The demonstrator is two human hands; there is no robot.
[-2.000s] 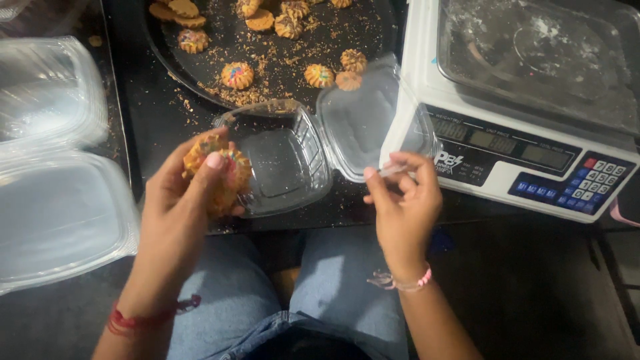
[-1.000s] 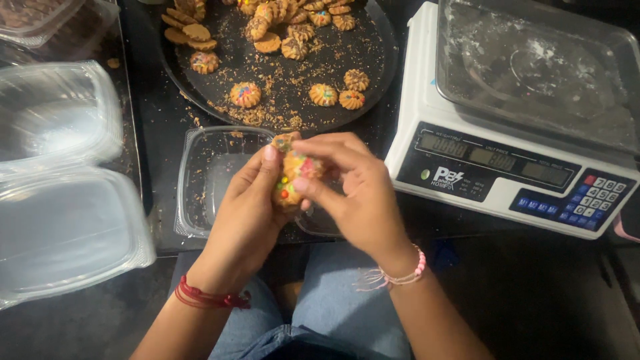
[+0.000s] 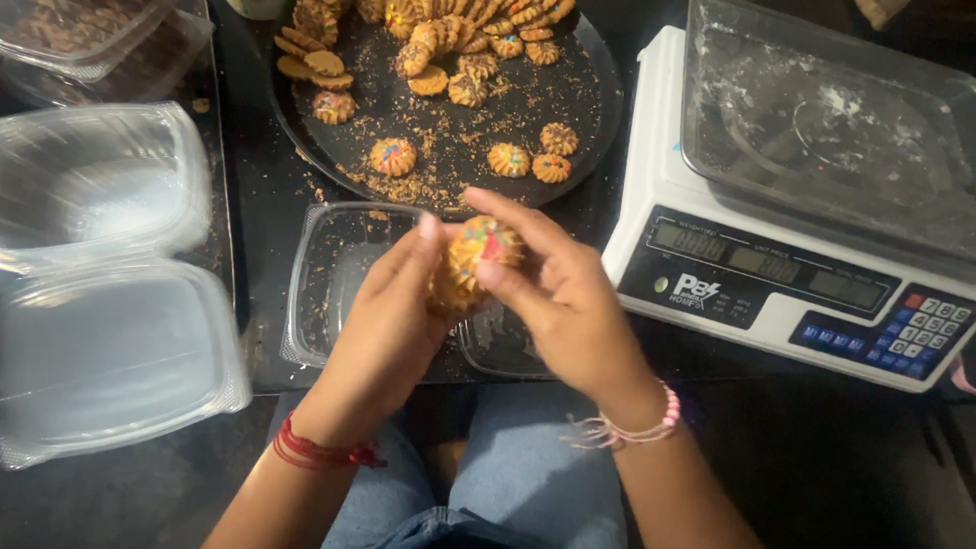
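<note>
Several cookies with colored sprinkles (image 3: 482, 255) are gathered between my two hands, in front of an open clear plastic clamshell container (image 3: 324, 282). My left hand (image 3: 396, 320) closes around them from the left and below. My right hand (image 3: 557, 290) presses on them from the right with its thumb, its index finger raised. The container's lid (image 3: 503, 343) lies partly under my right hand. Behind, a round dark tray (image 3: 450, 156) carries a pile of cookies (image 3: 438, 38), loose single ones and many crumbs.
A digital weighing scale (image 3: 648, 183) with a flour-dusted pan stands at the right. Open clear clamshell containers (image 3: 114, 351) lie at the left. Behind them are closed containers of brown food (image 3: 76, 38). The dark table's front edge runs just above my lap.
My right hand has left the clear lid and joined my left at the cookies. My left hand has moved right with them, in front of the container. The view has shifted somewhat.
</note>
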